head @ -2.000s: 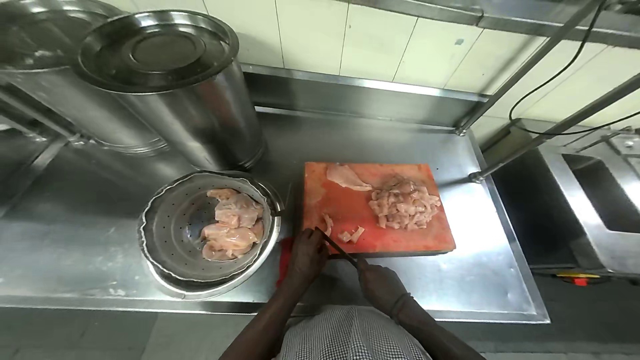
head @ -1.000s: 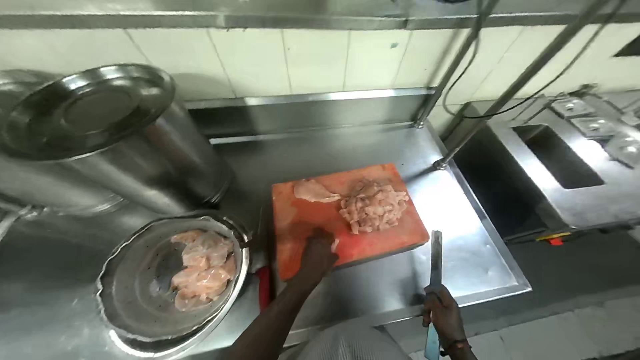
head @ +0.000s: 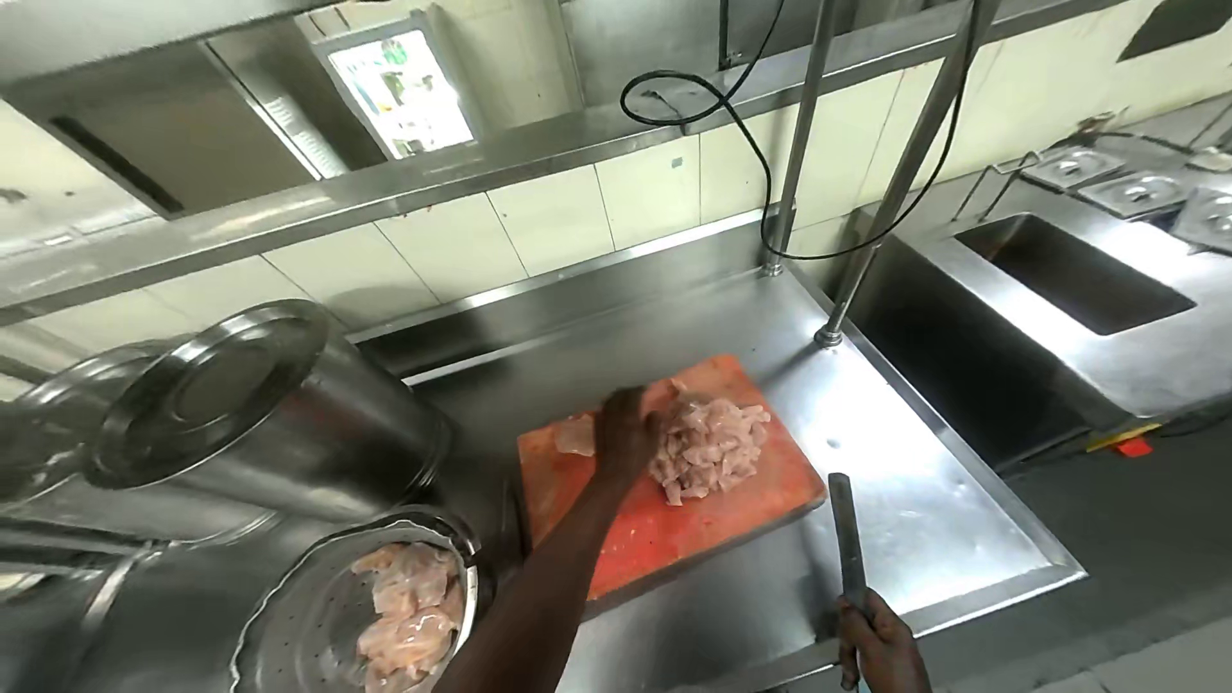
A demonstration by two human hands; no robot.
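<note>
My left hand [head: 626,433] is over the orange cutting board [head: 664,525], at the left side of a heap of cut raw meat pieces [head: 717,448]; its fingers are blurred, and whether they hold anything is not clear. Just left of it lies a flat piece of raw meat [head: 576,436]. My right hand [head: 878,640] grips the handle of a knife [head: 847,529] off the board's right side, blade pointing away from me. At the lower left, larger raw meat pieces [head: 409,606] lie in a perforated metal colander [head: 308,587].
Lidded steel pots [head: 289,414] stand at the left of the steel table [head: 924,472]. Upright metal poles [head: 804,144] rise from its back right, with a black cable [head: 770,183] hanging by them. A steel counter with a rectangular opening [head: 1078,274] is at the right.
My right hand and the knife have moved from the board's near edge out to the right. My left hand has moved farther up the board, to the heap. The view has swung.
</note>
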